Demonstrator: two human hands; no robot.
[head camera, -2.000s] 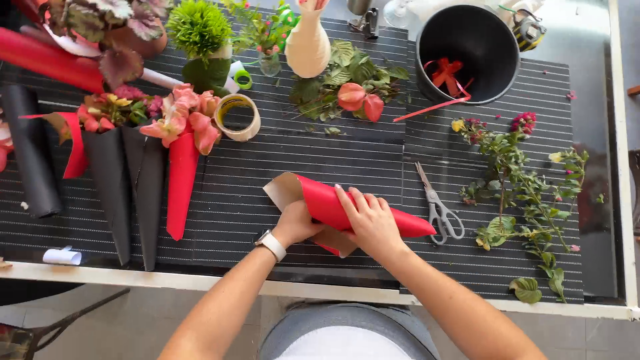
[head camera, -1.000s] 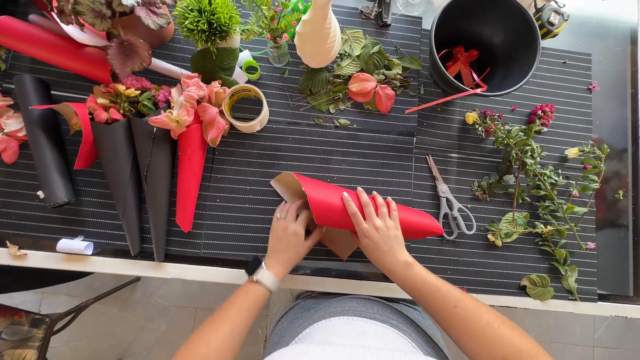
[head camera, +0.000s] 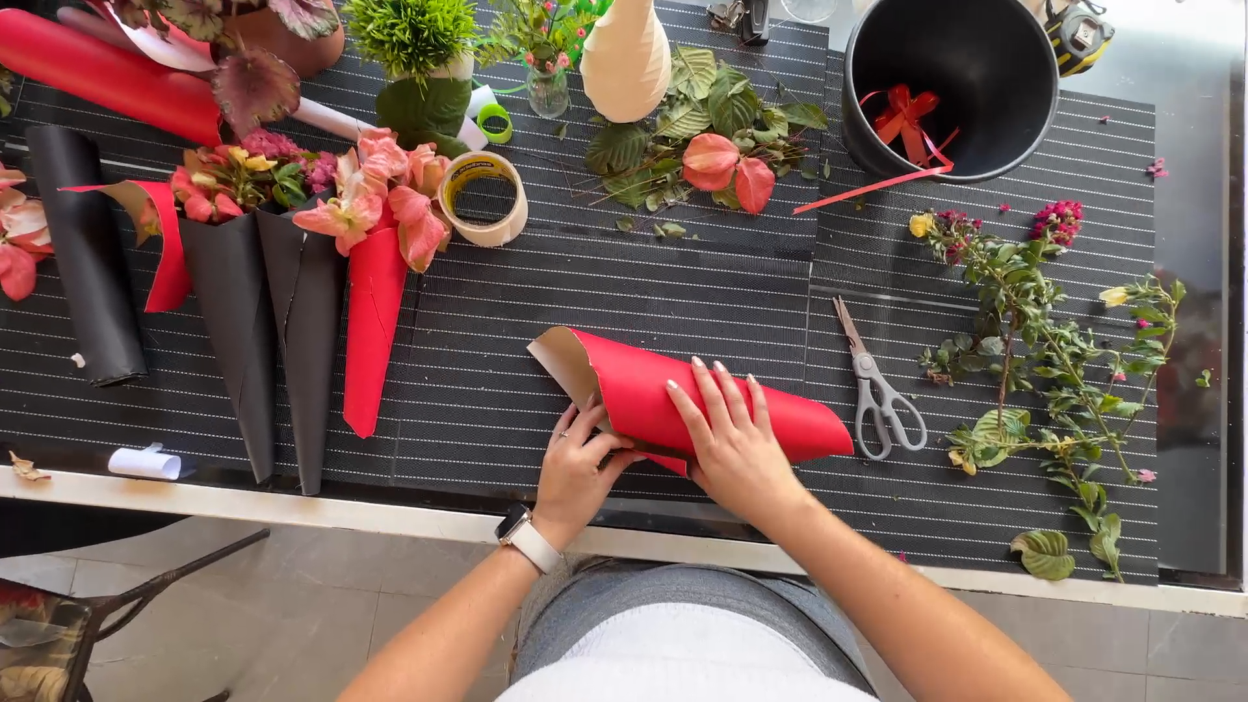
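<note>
A red paper cone (head camera: 624, 375) with a tan inner side lies on the striped black mat, its mouth to the left and its point to the right. At the mouth's lower edge, the fingers and thumb of my left hand (head camera: 577, 473) pinch the paper. My right hand (head camera: 736, 439) rests on the cone's middle with its fingers spread over the top. Grey-handled scissors (head camera: 877, 395) lie just right of the cone's tip. Black cones (head camera: 229, 312) and a narrow red cone (head camera: 372, 331), filled with flowers, lie to the left.
A tape roll (head camera: 505, 214) sits behind the cones. At the back are a cream vase (head camera: 624, 63), cut leaves (head camera: 624, 146) and a black bucket (head camera: 1038, 117) with a red ribbon bow (head camera: 909, 122). Flower stems (head camera: 1063, 351) spread over the right side. A black paper roll (head camera: 83, 253) lies far left.
My left hand has shifted at the cone's mouth, from inside it to its lower edge. The red paper's loose lower flap shows less than before. My right hand stays on the cone.
</note>
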